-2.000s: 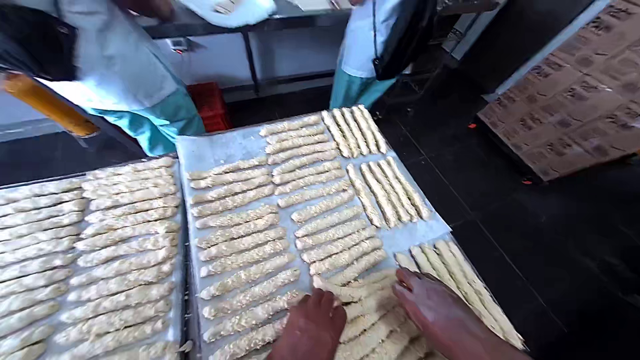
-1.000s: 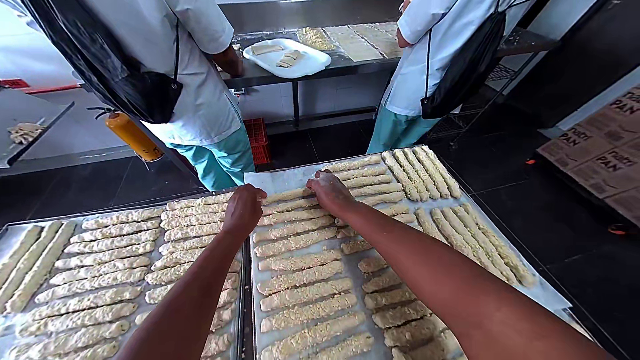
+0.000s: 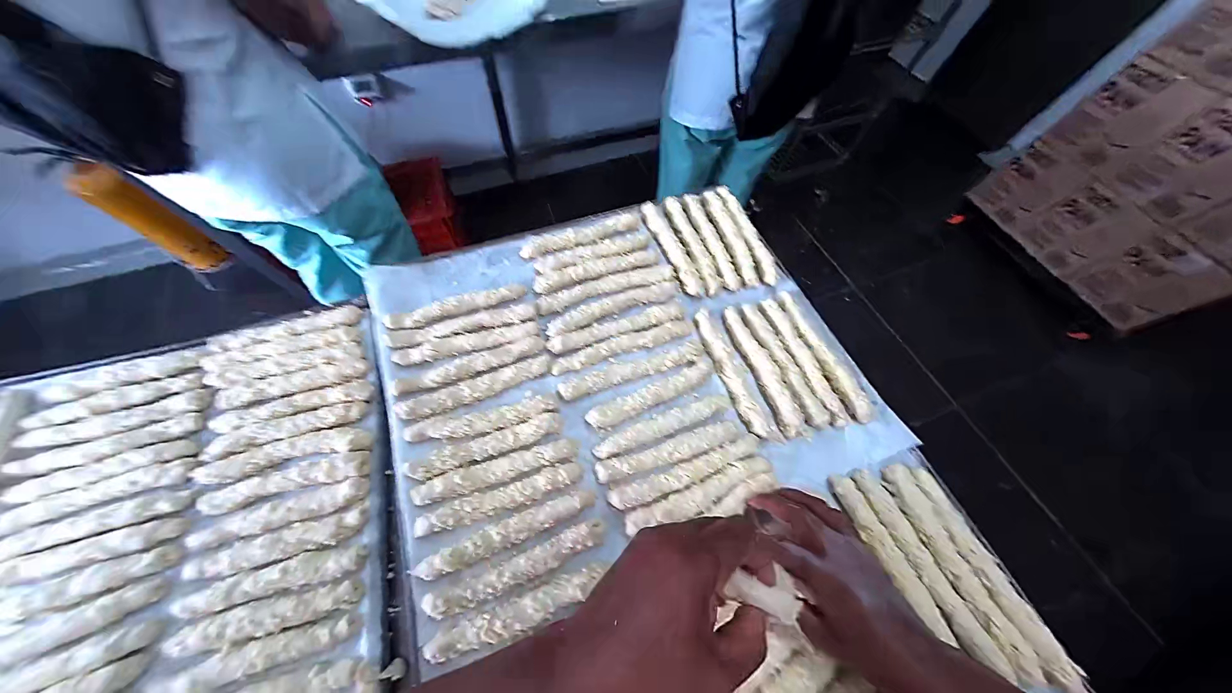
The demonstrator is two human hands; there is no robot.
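Rows of coated dough sticks (image 3: 496, 472) lie on white baking paper (image 3: 414, 279) over the right-hand tray. My left hand (image 3: 688, 587) and my right hand (image 3: 818, 558) meet over the near part of this tray. Their fingers curl around pale dough pieces (image 3: 770, 597), partly hidden by the hands. Which piece each hand grips is hard to make out. Upright columns of dough sticks (image 3: 784, 366) lie along the tray's right side, beyond my right hand. Another tray of dough sticks (image 3: 279, 472) stands close on the left.
Two people in pale coats (image 3: 279, 125) and green trousers stand beyond the trays, by a metal table (image 3: 433, 53). A red crate (image 3: 423, 202) and a yellow cylinder (image 3: 149, 217) are at the back left. A printed cardboard stack (image 3: 1126, 183) stands on the right over dark floor tiles (image 3: 924, 337).
My hands have moved from the far part of the right-hand tray back to its near part, where they are now close together on dough. The view has tilted and shifted.
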